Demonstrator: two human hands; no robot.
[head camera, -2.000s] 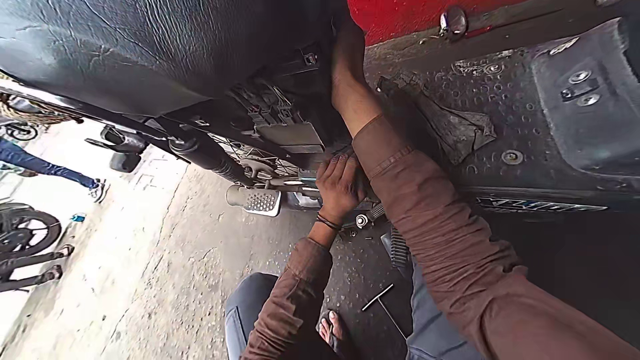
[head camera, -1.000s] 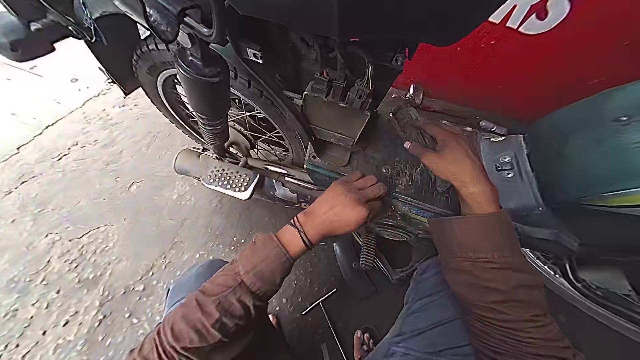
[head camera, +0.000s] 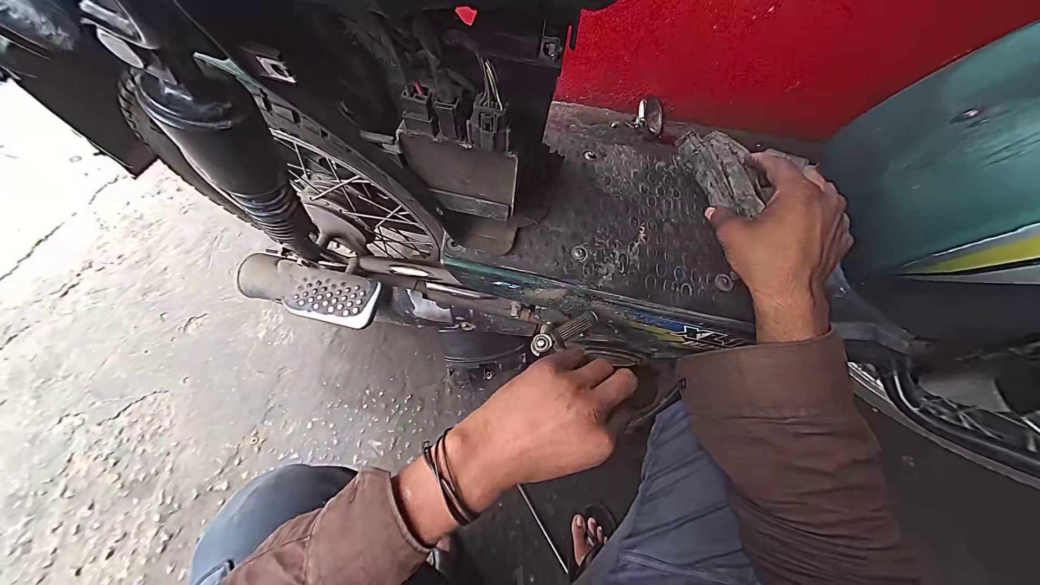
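Note:
My right hand (head camera: 784, 236) grips a crumpled, dirty grey rag (head camera: 723, 171) over the studded black footboard (head camera: 617, 219) of a moped. Lower and to the left, my left hand (head camera: 544, 410) has its fingers curled beside a ribbed foot lever (head camera: 573, 327) below the footboard's edge; whether something thin is between the fingertips cannot be told. Left of the footboard sits a dusty box-shaped electrical unit (head camera: 459, 172) with several black wire connectors (head camera: 451, 118) plugged into its top.
The shock absorber (head camera: 215, 146), spoked rear wheel (head camera: 366, 203) and studded foot pedal (head camera: 333, 301) are at the left. A red wall (head camera: 699, 57) stands behind, with green bodywork (head camera: 951, 154) at the right. A thin metal rod (head camera: 543, 528) lies low, near my foot (head camera: 587, 536).
My right hand has come away from under the seat and taken hold of the rag, which lay on the footboard. My left hand has moved down from the footboard's edge. The view has shifted too.

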